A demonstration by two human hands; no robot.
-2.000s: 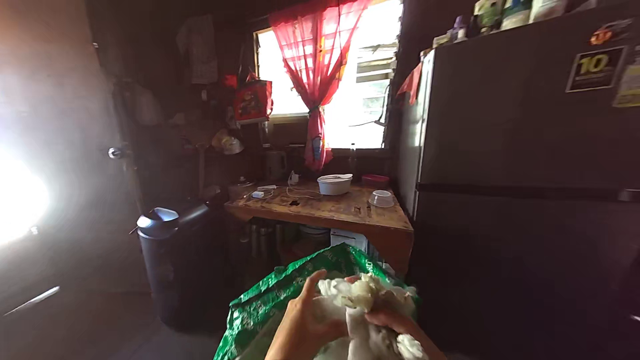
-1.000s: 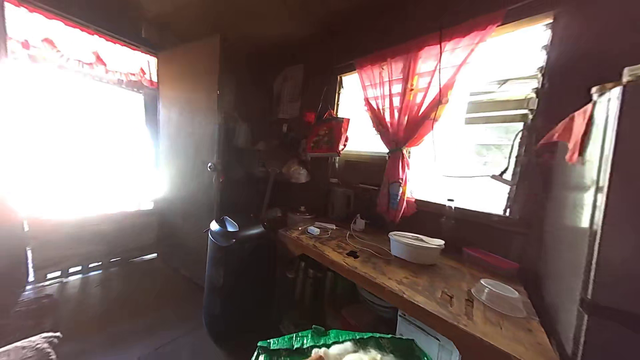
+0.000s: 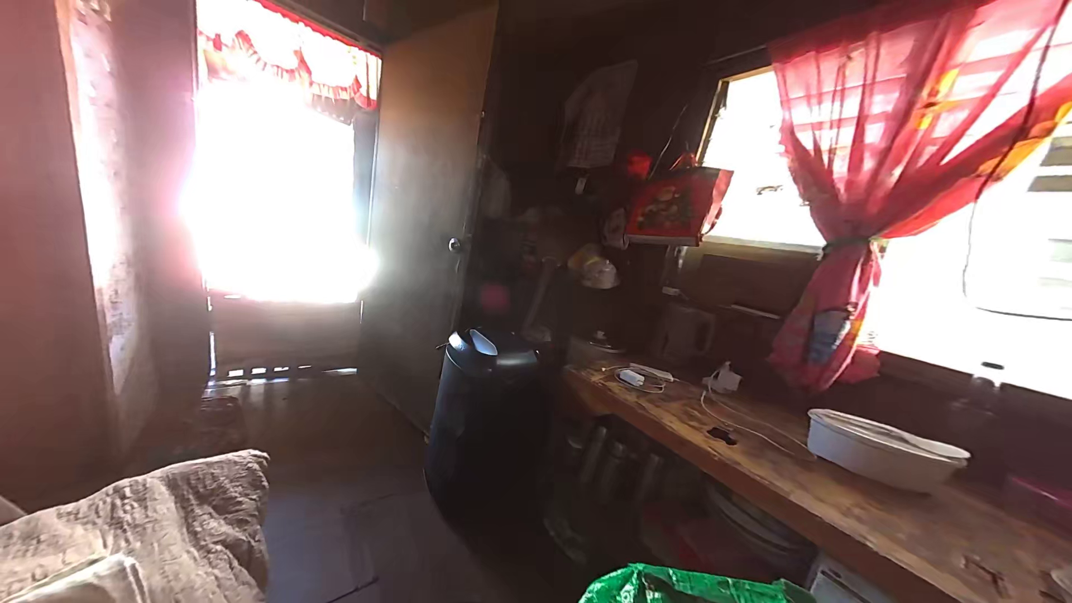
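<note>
Neither of my hands shows in the head view now. The rim of a green plastic bag [image 3: 695,586] shows at the bottom edge, right of centre, and its contents are cut off below the frame. At the lower left lies a light, wrinkled cloth-covered thing [image 3: 167,519], perhaps a cushion. A white oval basin [image 3: 883,448] stands on the wooden counter [image 3: 754,469] at the right, with a white charger and cable [image 3: 632,378] at the counter's far end.
A dark tall bin [image 3: 490,427] stands by the counter's far end. Behind it is an open door [image 3: 419,209] beside a very bright doorway [image 3: 280,193]. A red curtain [image 3: 854,193] hangs tied at the window, with a red bag [image 3: 678,205] on the wall left of it.
The view has swung far to the left. Two seconds ago both my hands were on whitish, soft material over the green bag; now they are out of view.
</note>
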